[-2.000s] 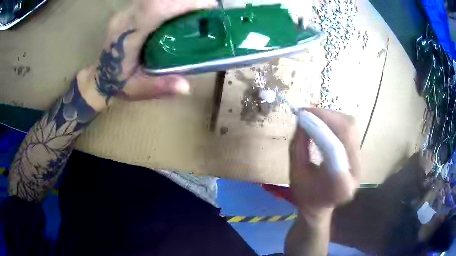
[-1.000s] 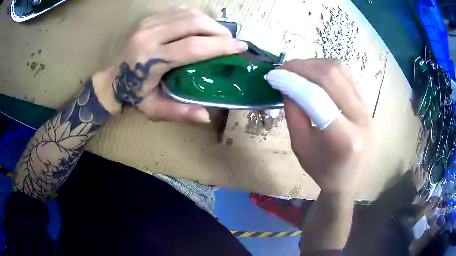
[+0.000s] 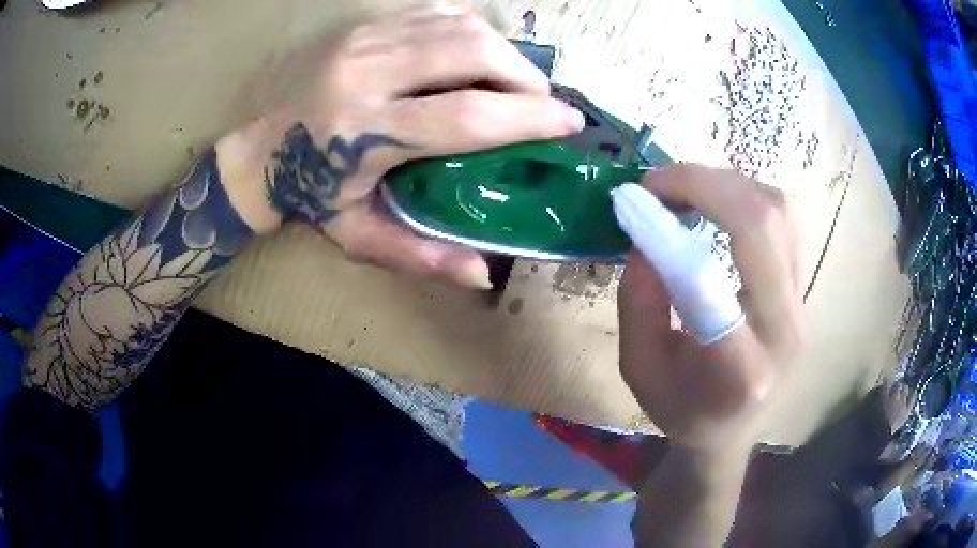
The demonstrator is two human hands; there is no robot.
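Observation:
A glossy green housing (image 3: 504, 203) with a silver rim is held above the bench, rim towards me. My left hand (image 3: 418, 139) grips its left end, fingers over the top and thumb below. A black bracket (image 3: 600, 134) shows along its upper side. My right hand (image 3: 712, 278), with a white finger wrap (image 3: 686, 262) on one finger, has its fingertips at the housing's right end. Whether they hold a small part is hidden. The stained cardboard pad (image 3: 552, 310) lies below, partly covered by the housing and hand.
Small metal fasteners (image 3: 763, 96) lie loose on the cardboard sheet (image 3: 354, 305) at upper right. A mass of shiny rimmed parts (image 3: 943, 289) is at the far right, beside a blue bin (image 3: 953, 64). Part of another housing (image 3: 66, 4) shows at the top left edge.
My right hand has come up from the stained pad to the housing's right end. My left hand has tilted the housing, brought its fingers over the top, and moved it slightly right and down.

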